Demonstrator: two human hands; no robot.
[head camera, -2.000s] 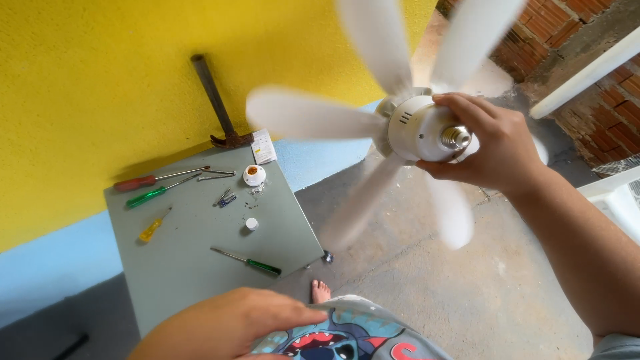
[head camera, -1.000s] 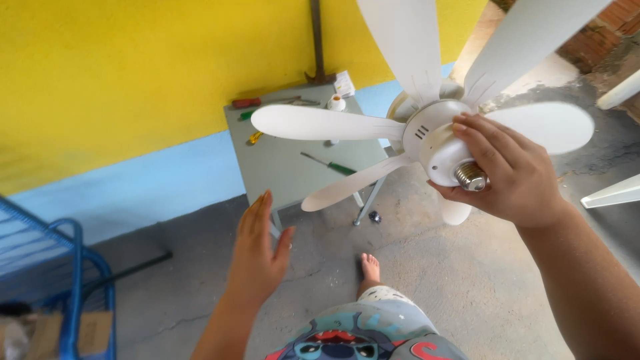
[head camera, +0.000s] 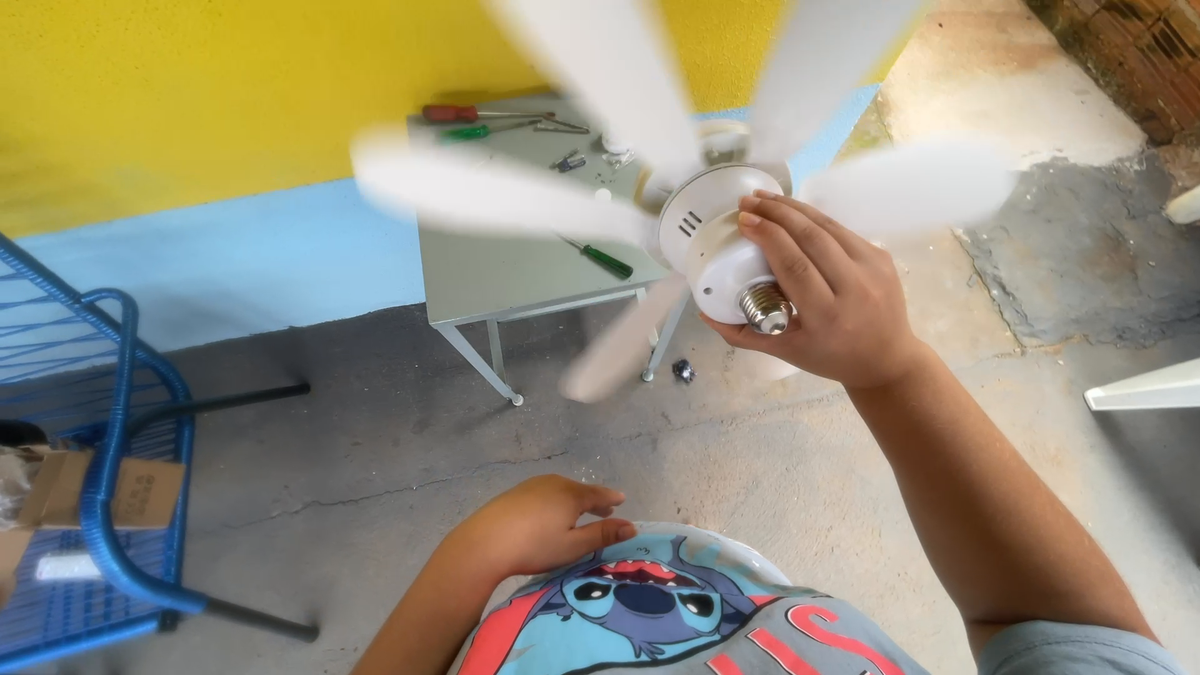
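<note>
My right hand (head camera: 825, 291) grips the round housing of a white fan (head camera: 717, 225), right of the middle of the view. A metal screw base (head camera: 766, 308) points toward me beside my palm. The fan blades (head camera: 506, 202) look blurred and spread out beyond the hand. My left hand (head camera: 548, 525) is in front of my shirt, its fingers apart and holding nothing. Behind the fan, a green-handled screwdriver (head camera: 607, 262) lies on a small grey table (head camera: 506, 272). A red-handled screwdriver (head camera: 452, 113) and another green one (head camera: 466, 133) are at its back edge.
At the left stands a blue corded chair (head camera: 117, 422) with an opened cardboard box (head camera: 141, 489) on it. Behind the table is a yellow and light blue wall (head camera: 262, 103). A small dark object (head camera: 684, 370) lies on the floor near a table leg. A white leg (head camera: 1144, 386) juts in at right.
My left hand has moved from beside the table back to near my shirt. The right hand keeps its grip on the fan. The view has shifted, bringing more of the blue chair in.
</note>
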